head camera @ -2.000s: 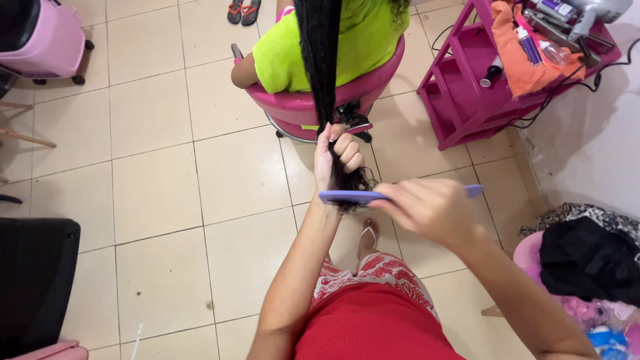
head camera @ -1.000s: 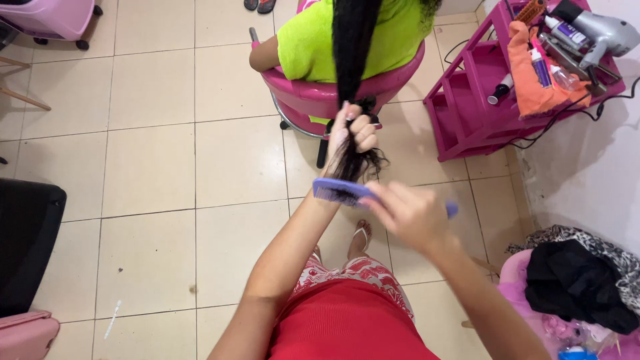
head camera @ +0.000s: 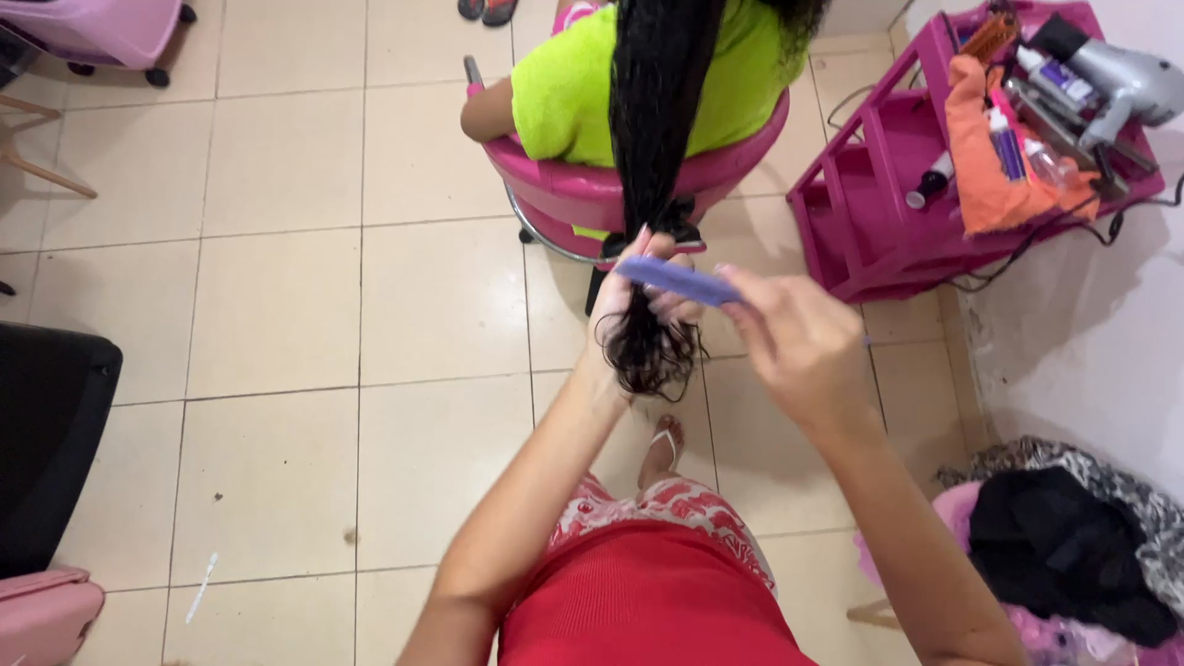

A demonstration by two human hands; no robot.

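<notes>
A long length of dark hair [head camera: 659,111] hangs down behind a person in a lime-green top [head camera: 564,92], who sits in a pink salon chair [head camera: 564,199]. My left hand [head camera: 638,287] is closed around the hair near its lower end, and the curly tips [head camera: 652,356] spill out below the fist. My right hand [head camera: 795,338] grips a purple comb [head camera: 680,280] by one end. The comb crosses in front of my left hand, just above the loose tips; whether its teeth touch the hair cannot be told.
At the right stands a magenta trolley [head camera: 856,213] with a grey hair dryer [head camera: 1133,83], an orange towel [head camera: 980,176], bottles and a trailing cable. Black cloth [head camera: 1054,546] lies on a pile at lower right. A black seat [head camera: 46,435] is at the left.
The comb has moved from the loose tips below my left hand up to the fist, and my right hand has gone up with it. My left hand keeps its hold on the hair.
</notes>
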